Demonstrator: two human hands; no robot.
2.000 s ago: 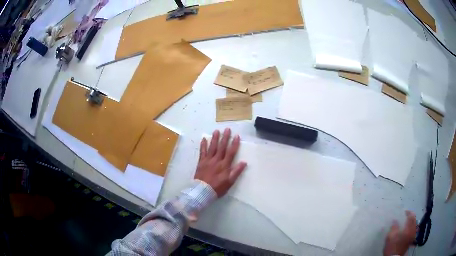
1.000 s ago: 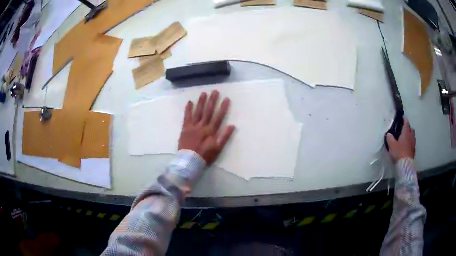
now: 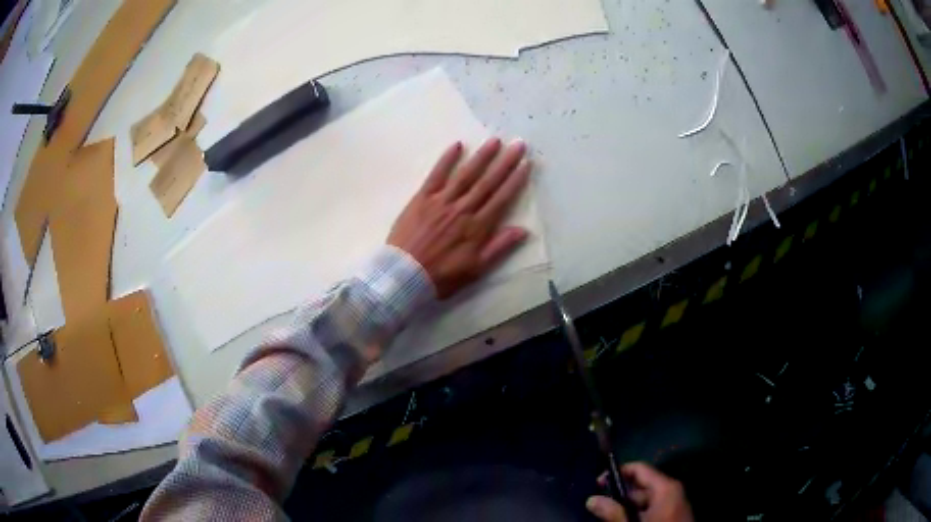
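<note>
My left hand (image 3: 464,214) lies flat, fingers spread, on the right end of a white cut panel (image 3: 327,194). My right hand (image 3: 643,493) is at the bottom edge, partly cut off, and holds the handles of the dark shears (image 3: 584,367). The blades point up and away, with the tip at the table's front edge, close to the panel's lower right corner. The blades look closed. A dark pattern weight (image 3: 267,126) lies along the panel's far edge. Another white panel (image 3: 408,25) with a curved edge lies beyond it.
Tan card patterns (image 3: 82,224) with small clamps (image 3: 46,347) lie at the left. Brown paper tickets (image 3: 176,133) overlap left of the weight. Thin white trimmings (image 3: 740,199) lie at the right near the table's front edge (image 3: 664,260). A dark floor with yellow striping is below.
My right hand has picked up the shears from the table's right side and brought them to the front edge. My left hand has moved to the panel's right end. The view has turned and shifted right.
</note>
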